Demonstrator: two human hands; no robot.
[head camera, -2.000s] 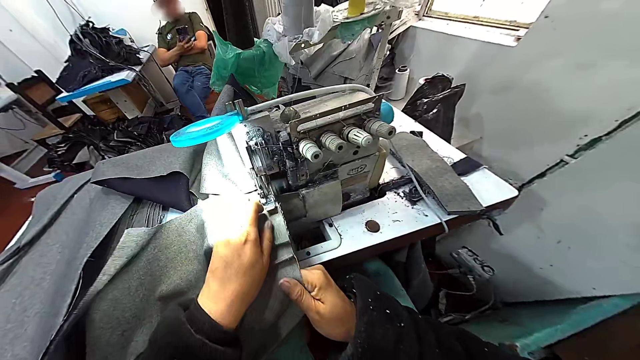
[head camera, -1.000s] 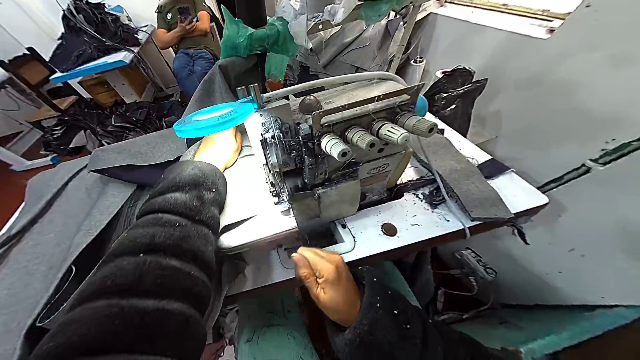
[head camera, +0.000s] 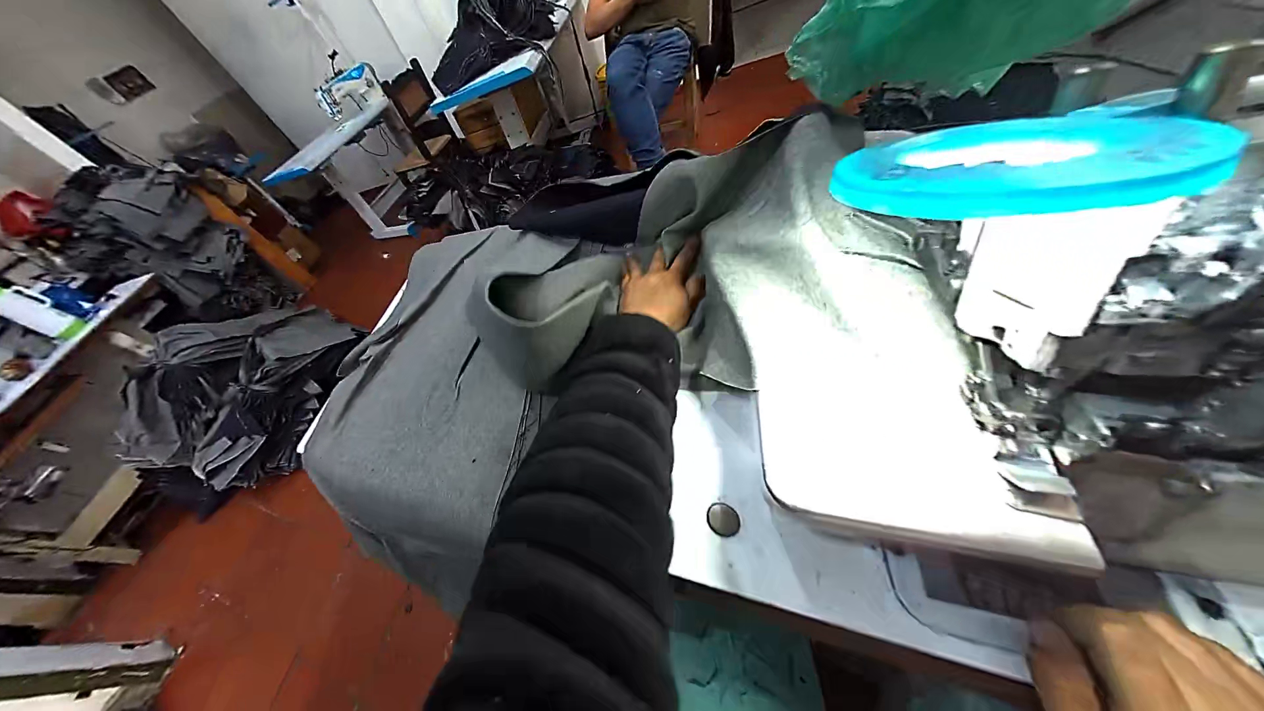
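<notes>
My left hand (head camera: 660, 291) lies on grey fabric (head camera: 731, 267) at the left of the white machine table (head camera: 721, 464), its fingers spread and pressing into the folds. Whether it pinches any cloth cannot be told. My right hand (head camera: 1136, 657) is blurred at the lower right, near the table's front edge, below the overlock sewing machine (head camera: 1136, 326); its fingers are partly cut off. A blue ring-shaped lamp or magnifier (head camera: 1037, 163) stands over the bright sewing plate. More grey fabric (head camera: 425, 415) drapes over the table's left end.
Heaps of dark cut fabric (head camera: 237, 385) lie on the red floor at the left. Behind are another sewing machine on a table (head camera: 346, 118), a wooden chair (head camera: 415, 109) and a seated person (head camera: 647, 74). Green plastic (head camera: 938, 44) hangs at the top right.
My left hand was at the presser area two seconds ago, then behind the blue ring, and is now farther left on the fabric. My right hand has let go of the cloth. The view has swung left.
</notes>
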